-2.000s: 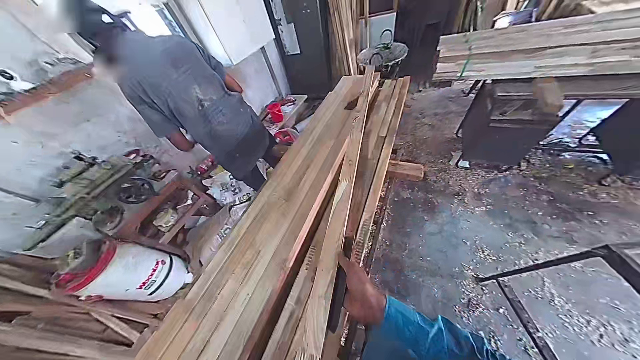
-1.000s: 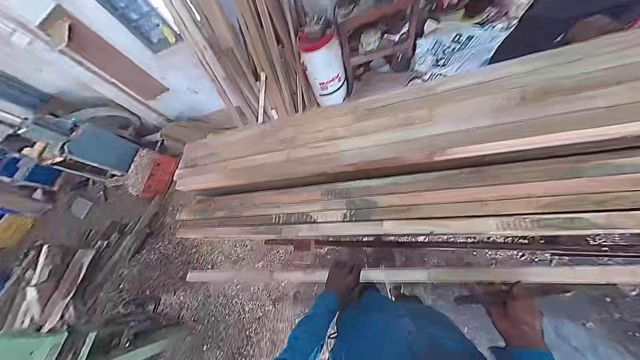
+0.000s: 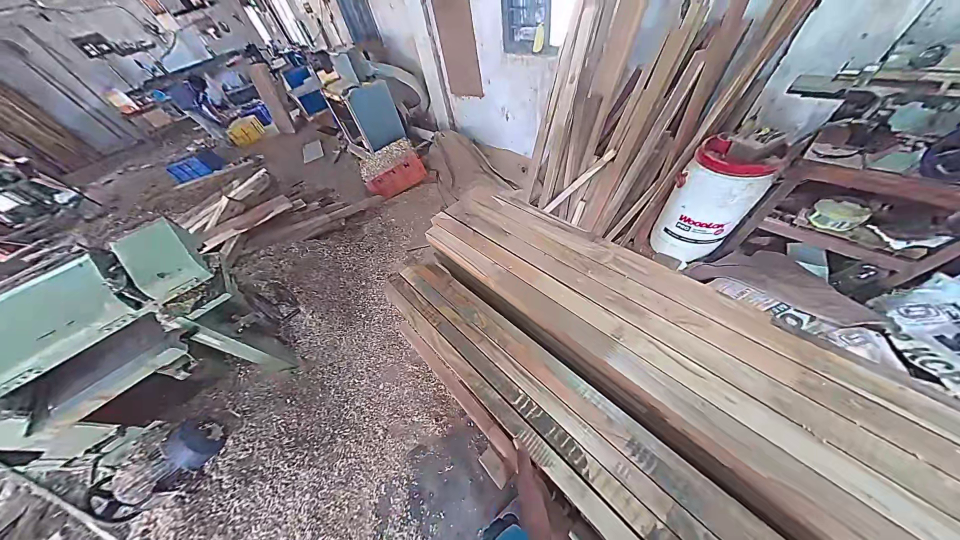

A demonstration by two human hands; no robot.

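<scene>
My left hand (image 3: 531,484), in a blue sleeve, is at the bottom centre, closed around a narrow wooden strip (image 3: 459,382). That strip runs away from the hand along the near side of a lower stack of planks (image 3: 525,397), some with dark, rough surfaces. Close beside it lies a higher stack of long, smoother wooden planks (image 3: 637,315), with a dark gap between the two. Part of my left hand is cut off by the frame's edge, and its fingers are partly blurred. My right hand is out of view.
Wood shavings (image 3: 322,420) cover the floor at left, beside a green metal machine (image 3: 67,322). Offcuts (image 3: 247,210) lie beyond. Tall boards (image 3: 622,112) lean against the wall near a white bucket with a red rim (image 3: 712,206). A red crate (image 3: 395,174) holds shavings.
The view has swung strongly. The strip, held apart from the stack by both hands one second ago, now lies along its side. My right hand has left view.
</scene>
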